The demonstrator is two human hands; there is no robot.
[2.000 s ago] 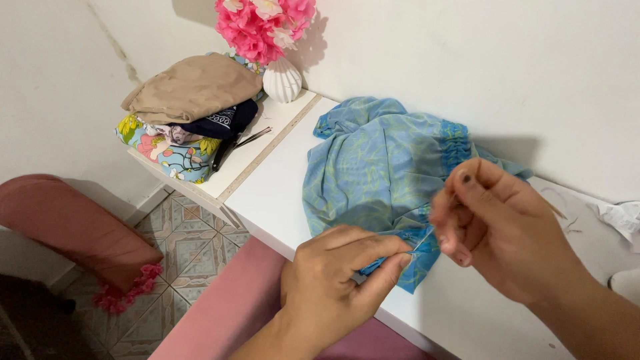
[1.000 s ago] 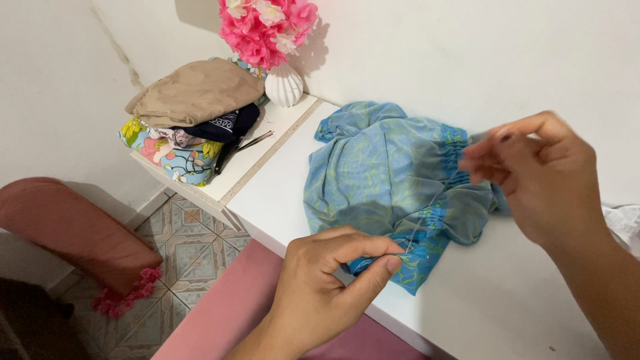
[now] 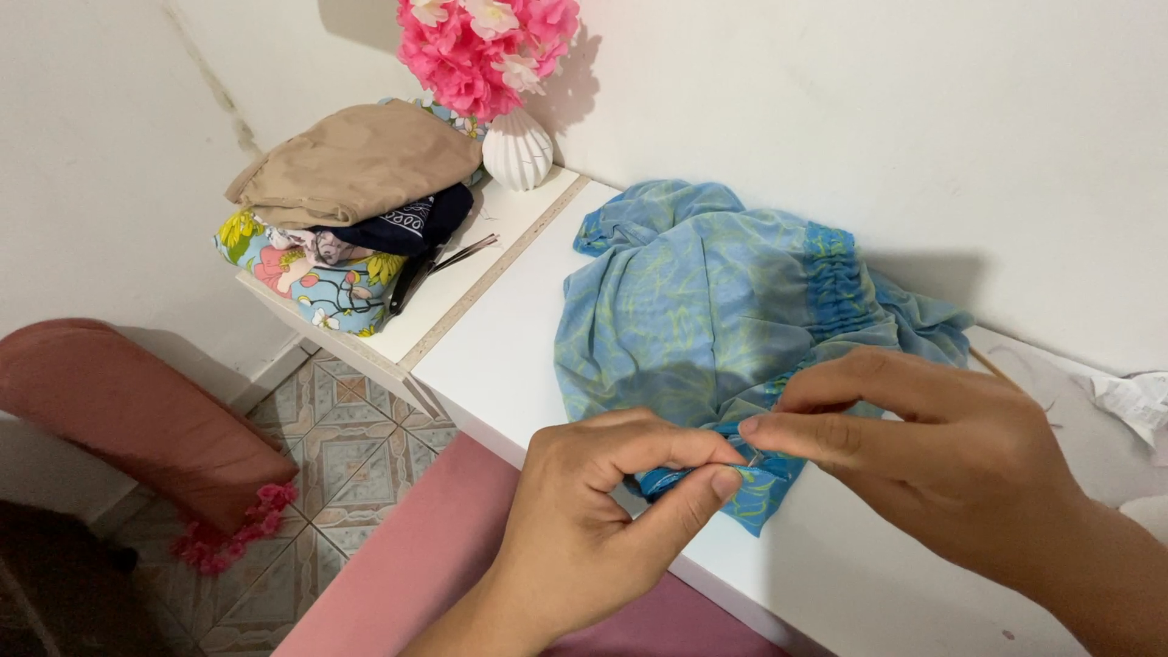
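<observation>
A blue garment [image 3: 675, 301] with yellow-green patterning and a gathered elastic band lies bunched on the white tabletop. My left hand [image 3: 611, 511] pinches the garment's near edge between thumb and forefinger. Just right of it, the thumb and fingers of my right hand [image 3: 912, 438] are pinched together at the same edge. A small thin metallic thing, perhaps a needle, shows between the two hands; its full length is hidden.
Folded fabrics [image 3: 356, 173] and dark-handled scissors [image 3: 420, 274] lie at the table's left end, beside a white ribbed vase [image 3: 517, 151] of pink flowers. Crumpled white paper [image 3: 1131, 401] lies at the right. A pink upholstered seat [image 3: 411, 547] is below the table.
My right hand, raised away to the right a second ago, has come down to the garment's edge beside my left hand. The left hand keeps its pinch on the cloth.
</observation>
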